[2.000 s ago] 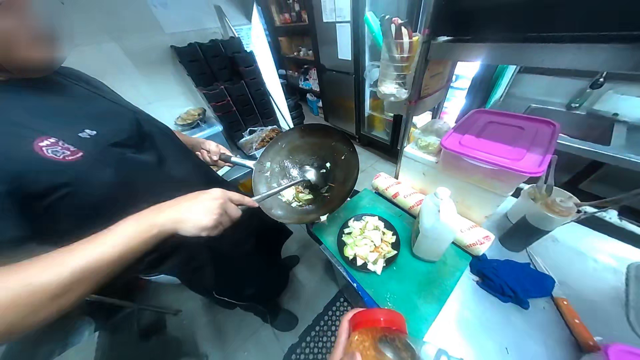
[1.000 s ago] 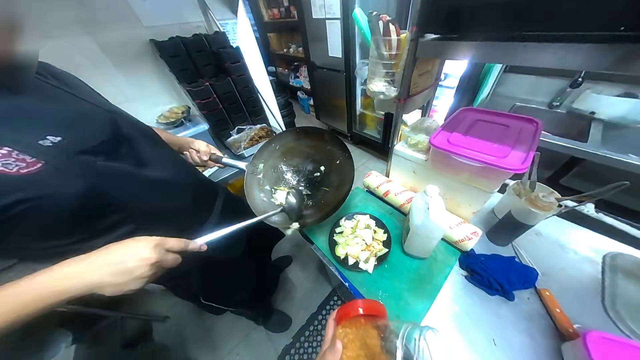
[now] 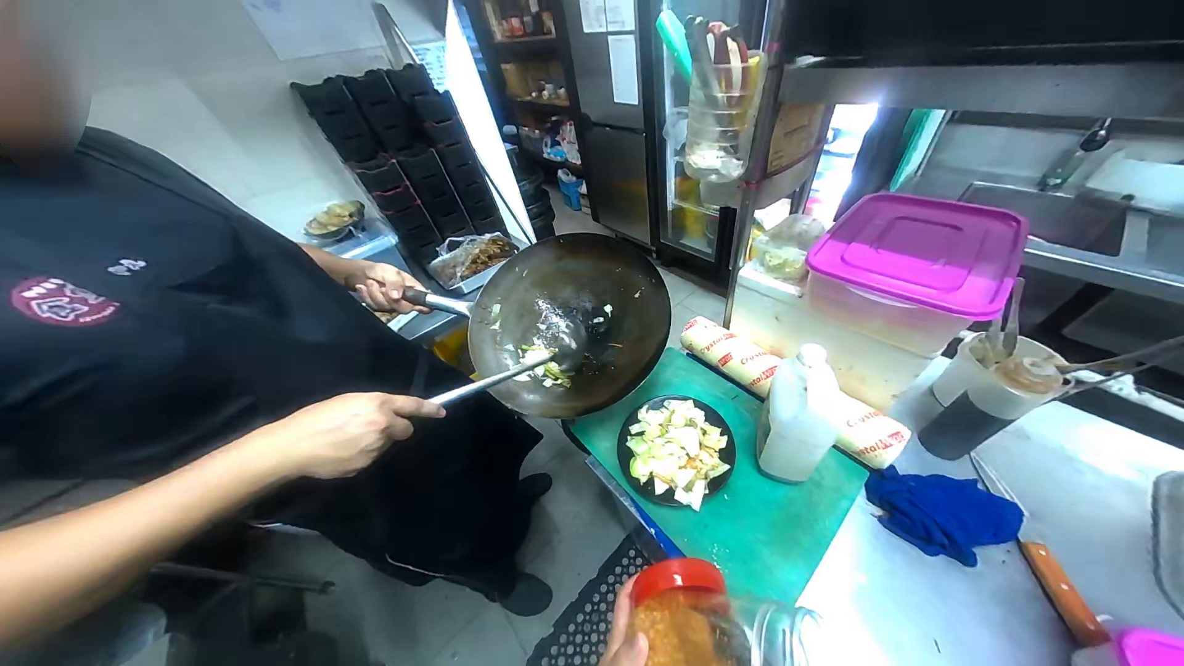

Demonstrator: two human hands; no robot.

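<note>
At the bottom edge, my left hand (image 3: 625,638) is around the left side of a clear jar with a red lid (image 3: 680,581) and orange-brown contents. A second clear jar (image 3: 782,638) is just right of it, partly cut off. My right hand is not in view. Beyond, a black plate of chopped pale-green vegetables (image 3: 678,449) rests on a green cutting board (image 3: 740,546). A co-worker's one hand grips the handle of a tilted wok (image 3: 610,305). Their other hand holds a metal ladle (image 3: 499,379), its bowl inside the wok near a few vegetable pieces.
A white plastic jug (image 3: 800,416) and a printed roll (image 3: 865,430) lie around the board's far right. Right of these are a blue cloth (image 3: 948,513), a tool with an orange-brown handle (image 3: 1064,592), a container of dark liquid (image 3: 990,402) and a purple-lidded tub (image 3: 925,250).
The co-worker's ladle has shifted about inside the wok. My left hand stays at the red-lidded jar. The plate of vegetables remains on the board.
</note>
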